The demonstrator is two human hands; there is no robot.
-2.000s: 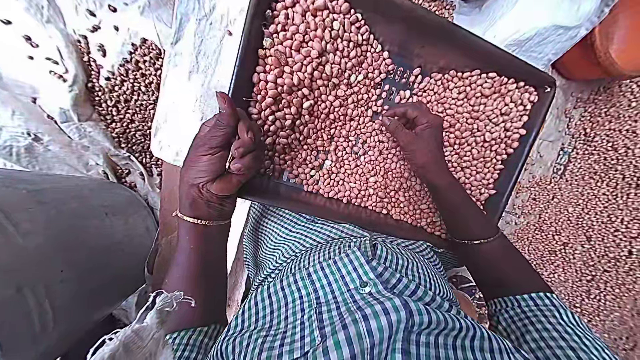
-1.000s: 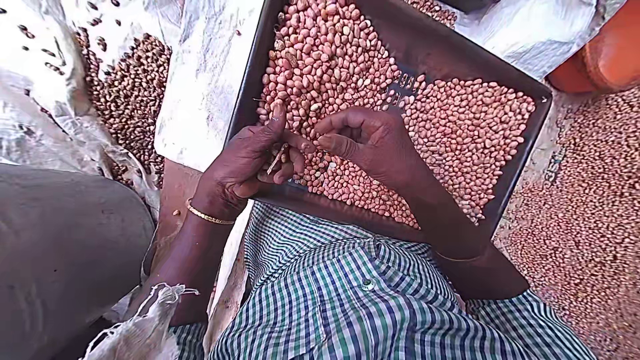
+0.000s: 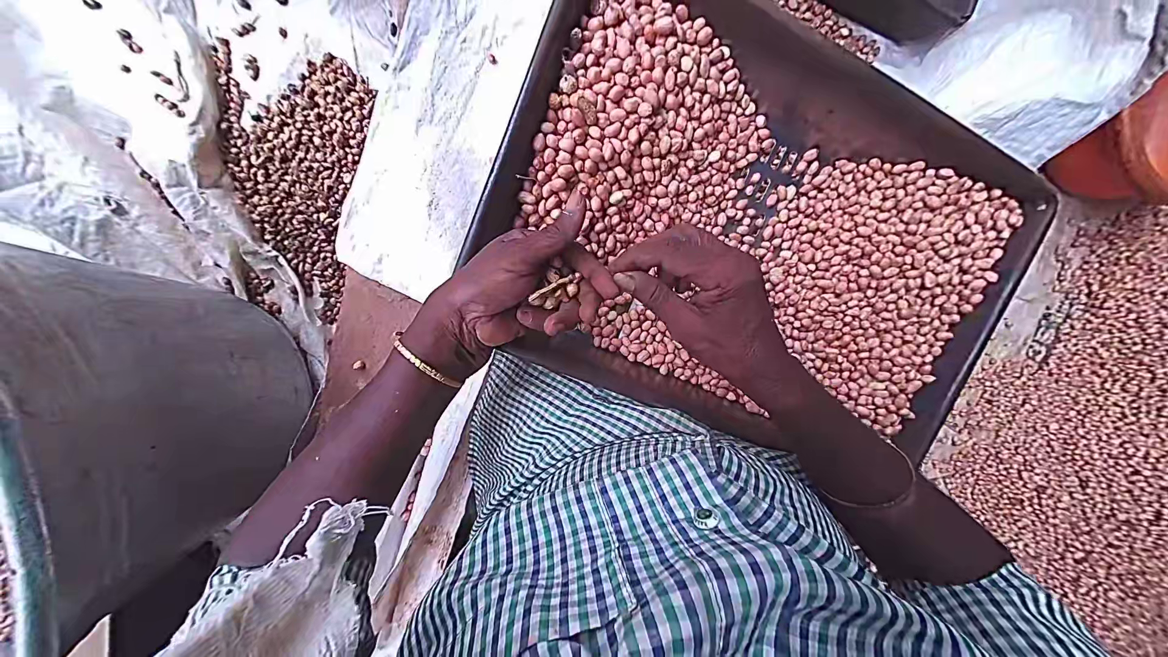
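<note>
A dark rectangular tray lies tilted across my lap, holding two heaps of shelled pink peanuts with a thin gap between them. Over the tray's near left part, my left hand is half curled, palm up, around several bits of peanut shell. My right hand meets its fingertips, with thumb and index finger pinched together; whether something small is between them cannot be seen. Near the upper left of the heap lies an unshelled peanut pod.
Darker kernels are heaped on white plastic sheeting at left. A large grey metal container stands at lower left. Many loose peanuts cover the ground at right, below an orange container. A frayed white sack lies by my left forearm.
My left hand has let go of the tray's left edge and turned palm up over the peanuts. My right hand has moved left from the middle of the tray to meet it.
</note>
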